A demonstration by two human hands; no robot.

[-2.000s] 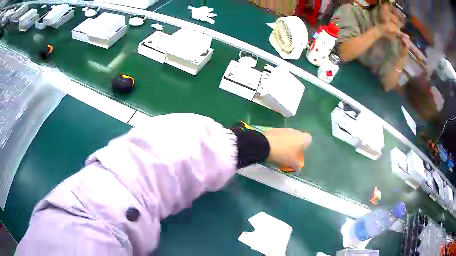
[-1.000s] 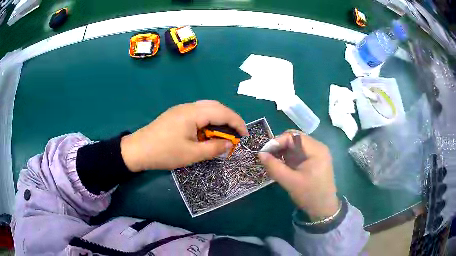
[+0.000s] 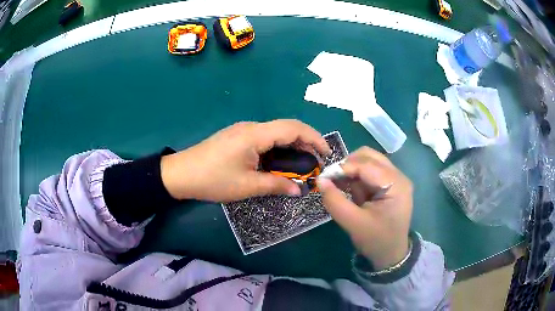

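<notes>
My left hand (image 3: 237,161) grips a black unit with an orange frame (image 3: 291,163), black rounded side up, above the pin box. My right hand (image 3: 374,203) is at the unit's right end, thumb and forefinger pinched together. A white wrap (image 3: 331,173) shows at its fingertip. Whether a pin or tweezers is between the fingers cannot be told. The pin box (image 3: 274,220), a shallow white-edged tray full of thin metal pins, lies under both hands and is partly hidden by them.
Two orange-and-black units (image 3: 187,39) sit at the mat's back edge. A white paper sheet (image 3: 344,79) touches a translucent squeeze bottle (image 3: 380,126). At the right are crumpled tissue (image 3: 433,124), a white box with a yellowish-green ring (image 3: 478,118), a water bottle (image 3: 474,51) and a plastic bag (image 3: 481,185).
Two seconds ago an arm reached over the conveyor. Since one second ago, the held unit has turned to show its black side, and my right hand has come closer to it.
</notes>
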